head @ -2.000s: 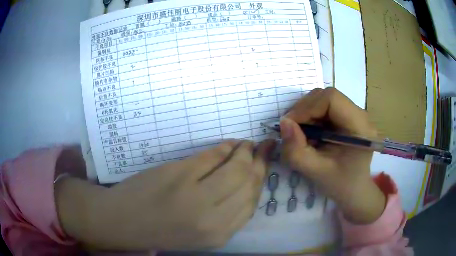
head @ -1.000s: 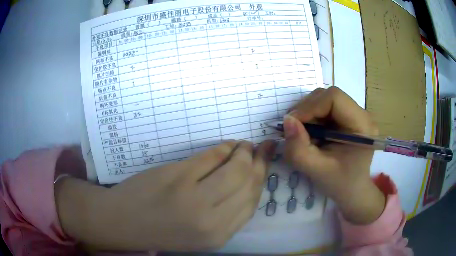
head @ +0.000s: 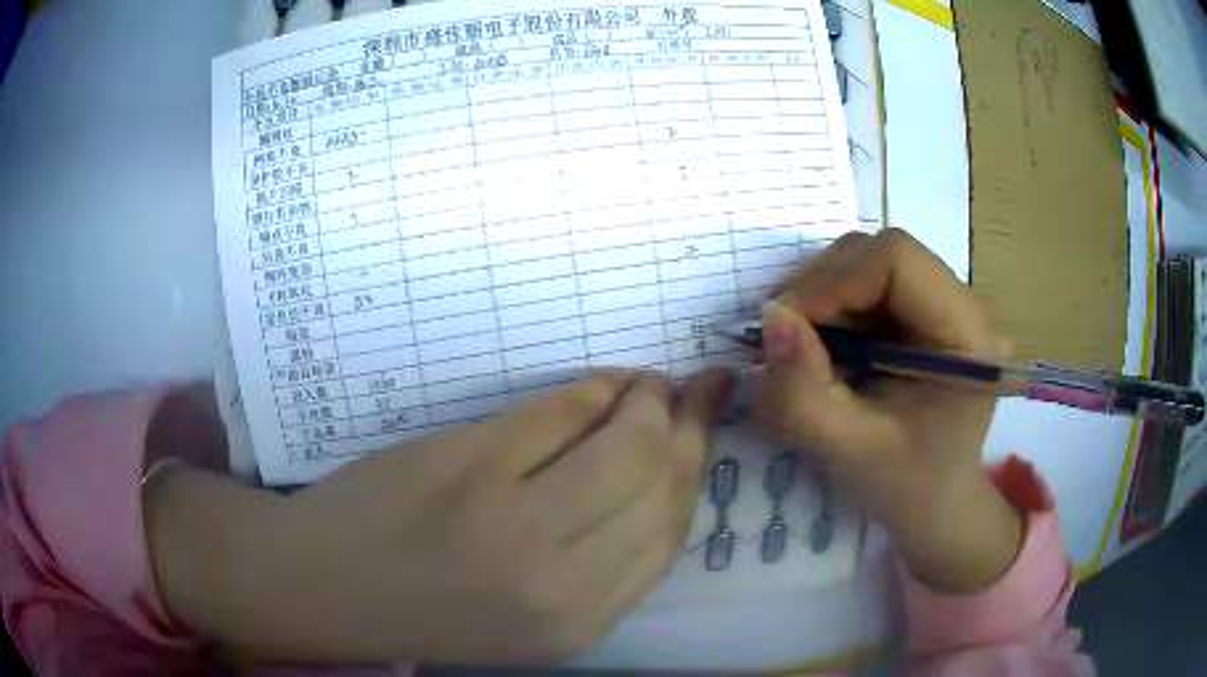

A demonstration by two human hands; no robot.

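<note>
The inspection record sheet (head: 530,238), white with a printed grid and a few handwritten figures, lies over a white board holding small parts. My right hand (head: 887,384) holds a gel pen (head: 980,370), its tip on the sheet in a lower right cell beside small handwritten figures. My left hand (head: 463,516) lies across the sheet's lower edge with curled fingers; a thin dark line shows between them, and I cannot tell whether it is an object or a shadow. Dark-grey paired miniature speakers (head: 776,509) show below the sheet between my hands.
A brown cardboard sheet (head: 1039,185) lies at the right, beside yellow and red tape lines. Layered boards (head: 1185,344) stand at the far right edge. More parts on the board (head: 860,132) show along the sheet's top and right edges.
The pen and my right fingers have shifted slightly to the right. The figures by the pen tip look fuller and darker. My left hand has barely moved.
</note>
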